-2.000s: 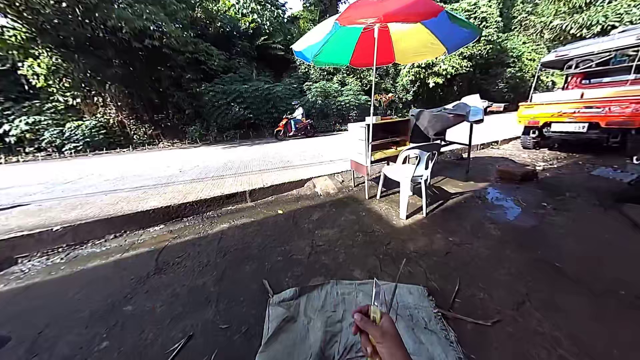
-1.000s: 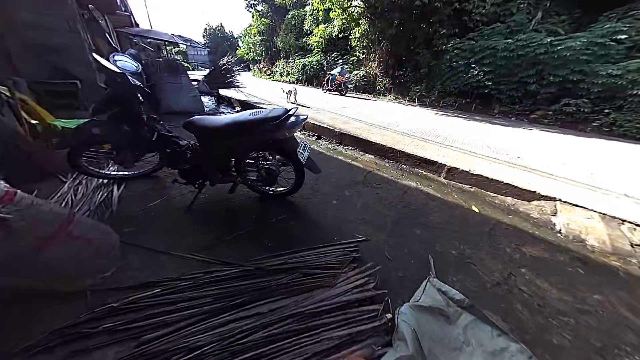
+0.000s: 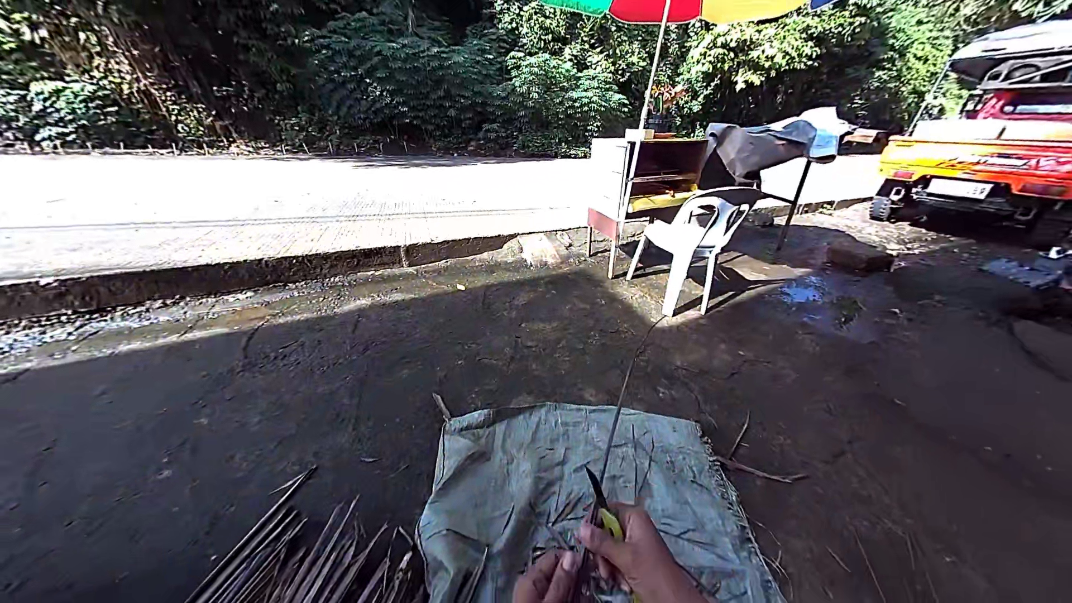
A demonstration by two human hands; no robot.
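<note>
My right hand [image 3: 632, 548] is closed on a small knife [image 3: 605, 507] with a yellow handle and a dark, pointed blade. Just left of it, my left hand [image 3: 548, 578] pinches the lower part of a long, thin dark palm leaflet [image 3: 618, 410], which runs up past the blade. Both hands are close together over a greenish woven sack [image 3: 494, 469] spread on the ground, with thin strips and scraps lying on it. A pile of dry palm leaflets [image 3: 310, 557] lies left of the sack.
Ahead are a white plastic chair [image 3: 691, 239], a small cabinet [image 3: 611, 184] under a striped umbrella [image 3: 699, 8] and a cloth-covered table [image 3: 766, 151]. A concrete curb [image 3: 335, 270] edges the road. An orange vehicle [image 3: 980, 167] stands at right. Twigs [image 3: 762, 473] lie beside the sack.
The view has swung left and back. My left hand and a long leaflet now show beside the knife, which my right hand also held two seconds ago.
</note>
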